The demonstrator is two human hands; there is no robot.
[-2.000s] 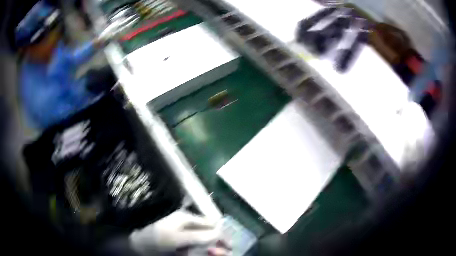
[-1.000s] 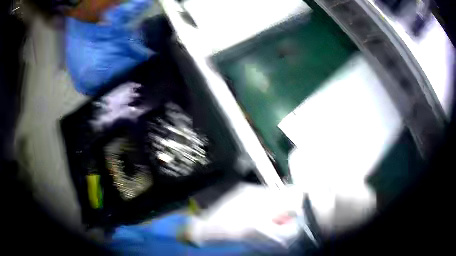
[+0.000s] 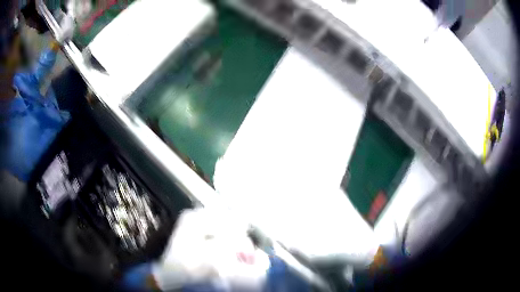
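Observation:
A flat white metal unit lies on the green-topped line in front of me, overexposed and blurred. My left hand, in a white glove, is low in the picture beside the line's white edge rail; its fingers cannot be made out. My right hand seems to be at the unit's near end; its white glove merges with the glare, so its outline and grip are unclear. The ID badge hangs between my hands.
Another white unit lies farther up the line, and part of another white object is at right. Black bin with silvery parts is left. Metal rollers run behind. A person in blue is at far left.
The view has swung, so the bin and line sit farther left. The near unit now fills more of the middle, and a white object shows at right. My left hand appears farther left.

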